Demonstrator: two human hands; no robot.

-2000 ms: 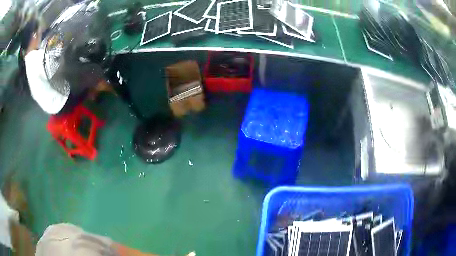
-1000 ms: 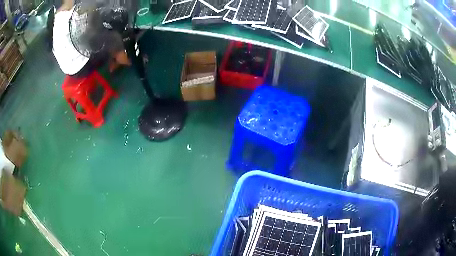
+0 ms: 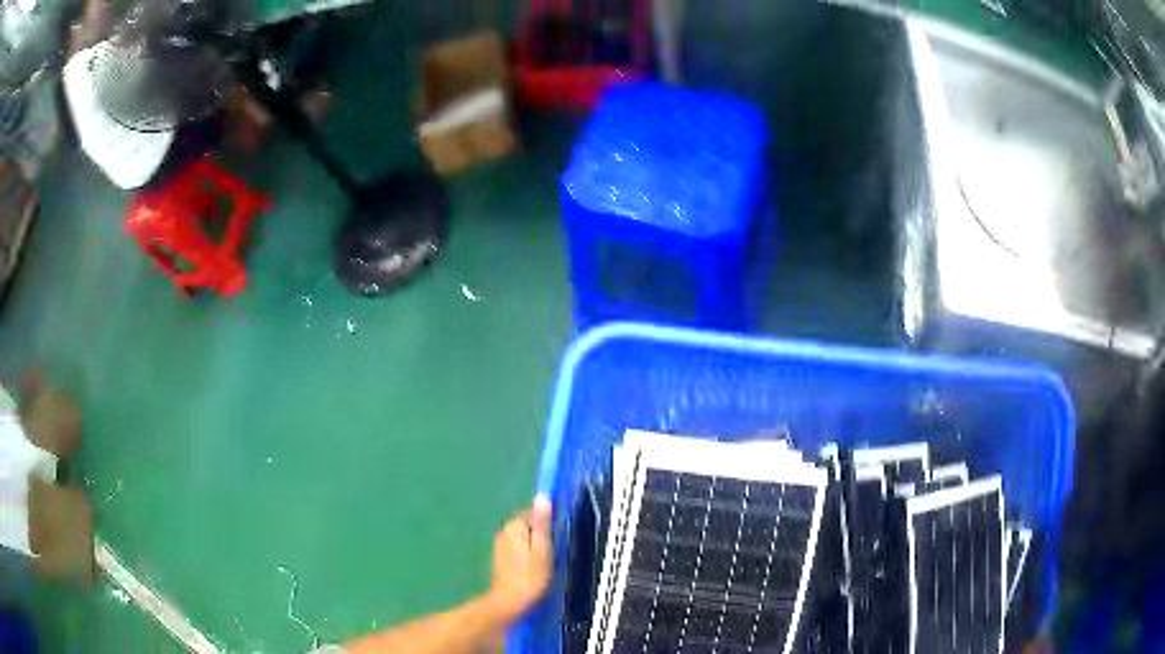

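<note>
A blue basket stands low in front of me, cut off by the bottom edge. Solar panels with dark cells and white borders stand on edge inside it, in a left stack and a right group. My left hand is bare and closed on the basket's left rim. A small skin-coloured patch shows at the basket's lower right, at the picture's bottom edge; it may be part of my right hand, the rest is out of view.
A blue stool stands just beyond the basket. The pale-topped tester is at the right. Behind are a fan base, a cardboard box, a red crate and a red stool with a seated person. Another person's arm shows at the left edge.
My left hand has come into view on the basket rim. The view has tipped down, so the basket shows higher in the picture and the panels on the table have left view.
</note>
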